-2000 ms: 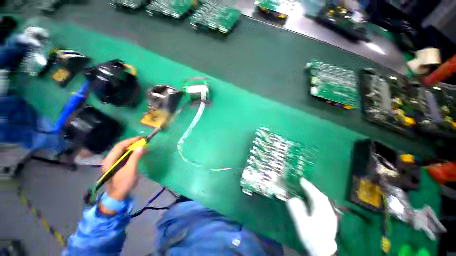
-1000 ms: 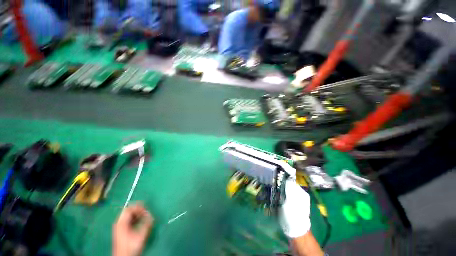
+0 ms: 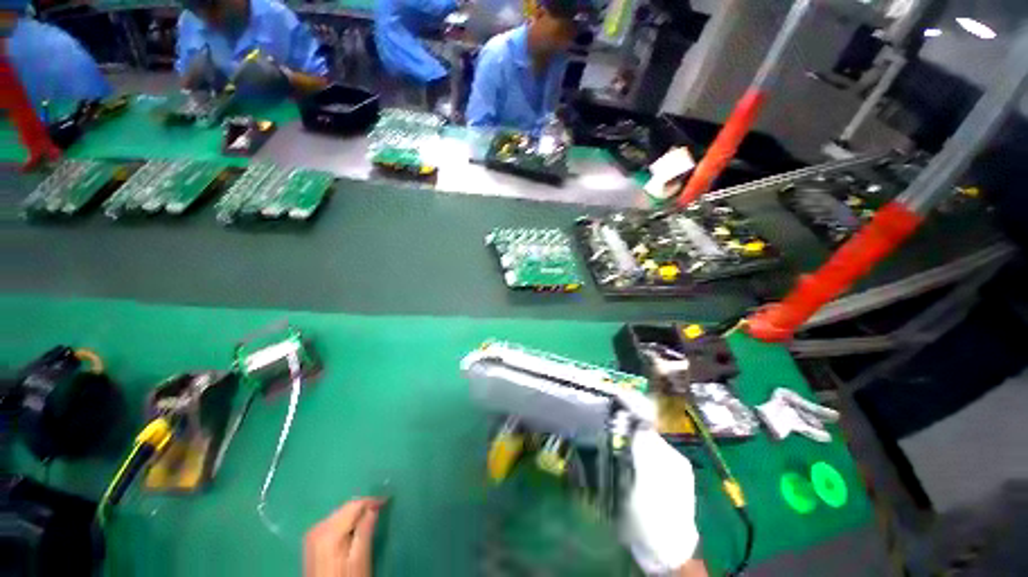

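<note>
My gloved right hand (image 3: pixel 659 496) grips a circuit board (image 3: pixel 552 394) by its right side. The board is tilted up off the mat, showing a long silvery part and yellow parts; its lower area is blurred. My bare left hand (image 3: pixel 344 539) is low over the mat, left of the board, with fingers together and a tiny dark spot at the fingertips; I cannot tell if it holds anything. The left soldering iron (image 3: pixel 138 453) rests in its stand. The right soldering iron (image 3: pixel 718 462) is at the right stand. Solder wire (image 3: pixel 282 434) trails from its reel (image 3: pixel 268 355).
Green boards (image 3: pixel 535 259) and dark trays of assembled units (image 3: pixel 676 242) sit on the conveyor (image 3: pixel 383 254). A crumpled white glove or cloth (image 3: pixel 798 415) and green rounds (image 3: pixel 814 487) lie right. Black round cups (image 3: pixel 62 404) stand far left. Blue-clad workers (image 3: pixel 513 73) are opposite.
The right hand has taken hold of the board and raised it on its side. The left hand has let go of its iron, now in the left stand, and has moved right over the mat.
</note>
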